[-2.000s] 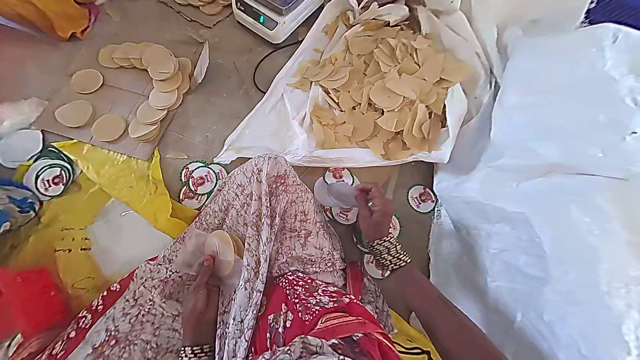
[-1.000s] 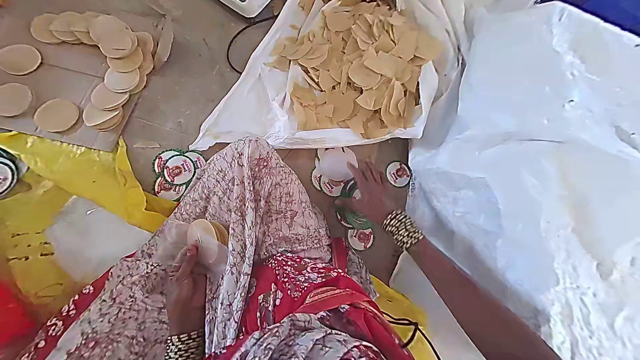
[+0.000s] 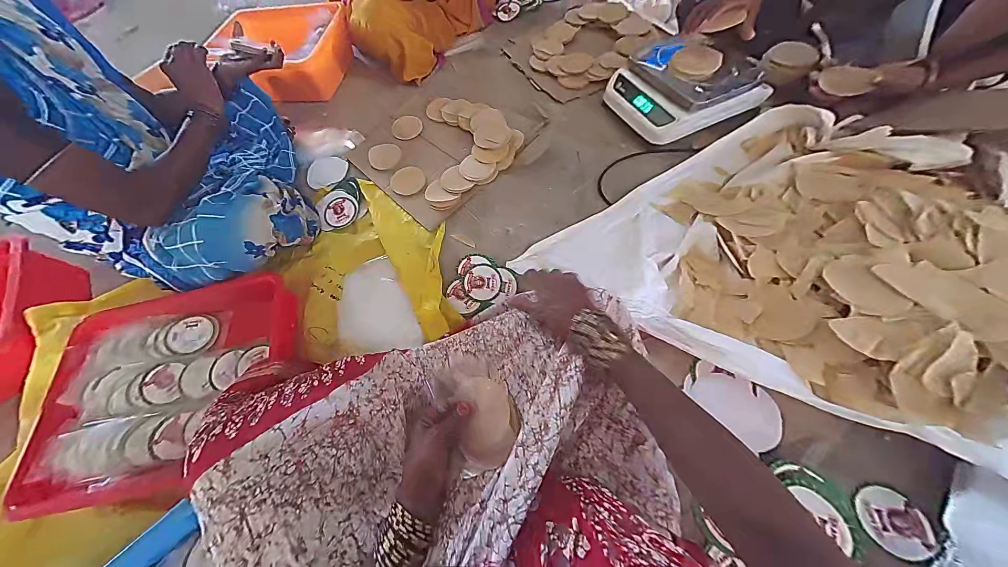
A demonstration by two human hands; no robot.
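My left hand (image 3: 437, 449) holds thin round tan discs (image 3: 487, 421) with clear plastic film over my lap, thumb on their face. My right hand (image 3: 555, 299) reaches to the edge of the patterned cloth (image 3: 315, 472) over my knee, close to a cluster of round printed labels (image 3: 482, 282). It is blurred, and whether it holds something cannot be told. More round labels (image 3: 898, 521) and a plain white disc (image 3: 736, 405) lie on the floor right of my right forearm. A large heap of tan discs (image 3: 882, 268) rests on a white sheet (image 3: 583, 236).
A red tray (image 3: 279, 315) of packed discs stands at left on yellow plastic (image 3: 402, 236). Discs lie overlapping on cardboard (image 3: 441, 146). Behind are a digital scale (image 3: 661, 102), a black cable and a co-worker's hands (image 3: 874, 79). Another person sits at left near an orange crate (image 3: 315, 75).
My right hand has moved left, from the labels between my knee and the heap to my knee. My left hand still holds the discs. The view has swung left.
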